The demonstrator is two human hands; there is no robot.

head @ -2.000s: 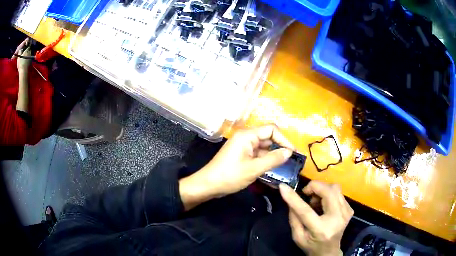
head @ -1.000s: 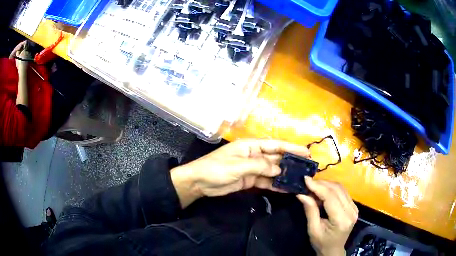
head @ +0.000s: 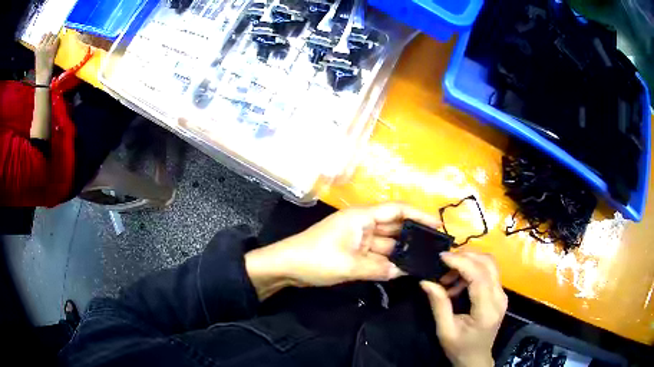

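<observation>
A square black plastic housing [head: 423, 249] is held above my lap at the bench edge, its dark face up. My left hand [head: 344, 247] grips its left side, with the thumb at the lower corner and fingers at the upper edge. My right hand [head: 470, 301] touches its right edge with thumb and fingertips. Whether a ring sits in the housing cannot be told. One thin black sealing ring [head: 465, 221] lies on the orange bench just beyond the housing. A tangled pile of sealing rings [head: 548, 197] lies farther right.
A blue parts bin [head: 531, 136] heaped with black housings stands at right. Clear blister trays [head: 237, 107] with black connector-like parts lie at left. Another blue bin [head: 437, 16] is at the top. A coworker in red [head: 32, 147] is far left. A grey bin [head: 559, 348] shows at lower right.
The housing has turned over from its pale inner side to a dark face, and both hands have shifted their grip. The coworker's hand has moved up onto the bench.
</observation>
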